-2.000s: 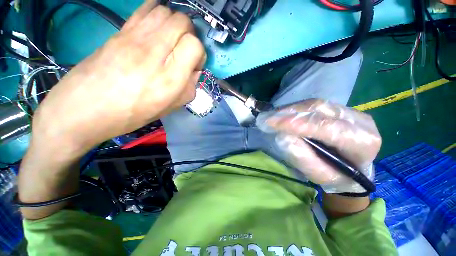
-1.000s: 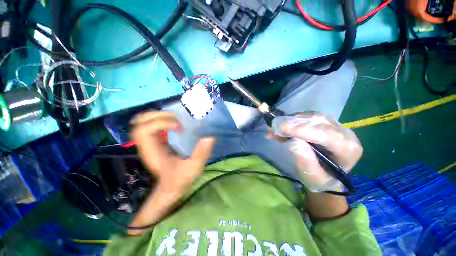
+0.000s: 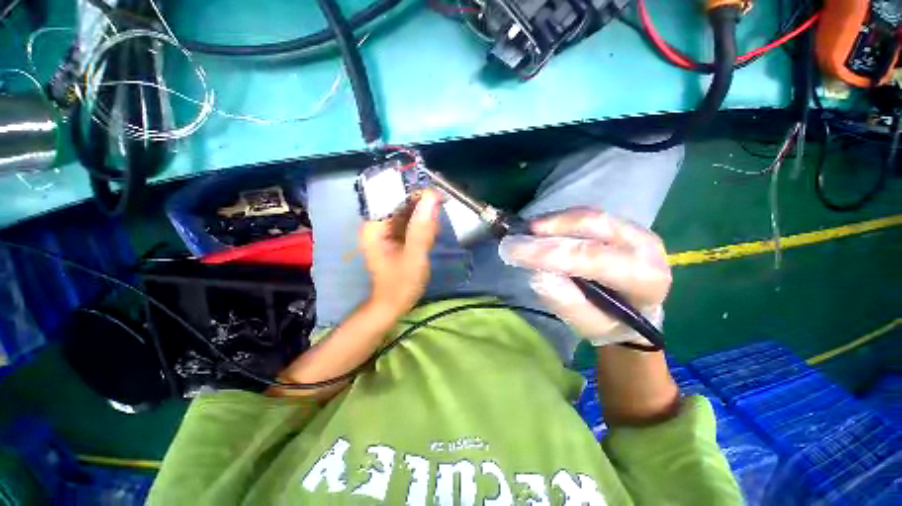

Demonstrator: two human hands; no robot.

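My bare left hand (image 3: 401,247) holds the white module (image 3: 386,192) from below, at the bench's front edge over my lap. A thick black cable (image 3: 356,84) runs from the bench to the module's top, with small coloured wires at its rim. My right hand (image 3: 593,272), in a clear plastic glove, grips the soldering iron (image 3: 475,205) by its black handle. The iron's metal barrel points up and left, and its tip is at the module's upper right rim. Whether the tip touches a wire is too small to tell.
On the bench (image 3: 445,109) are a dark device (image 3: 549,35), red leads, an orange multimeter (image 3: 858,40), loose wire coils (image 3: 143,89) and a solder spool (image 3: 28,133). Parts bins (image 3: 232,321) stand left of my legs, stacked blue crates (image 3: 781,405) right. The iron's cord crosses my lap.
My left hand has moved from beside the module to hold its lower edge; earlier it was at the wires. The iron's tip, clear of the module a second ago, is back at its rim.
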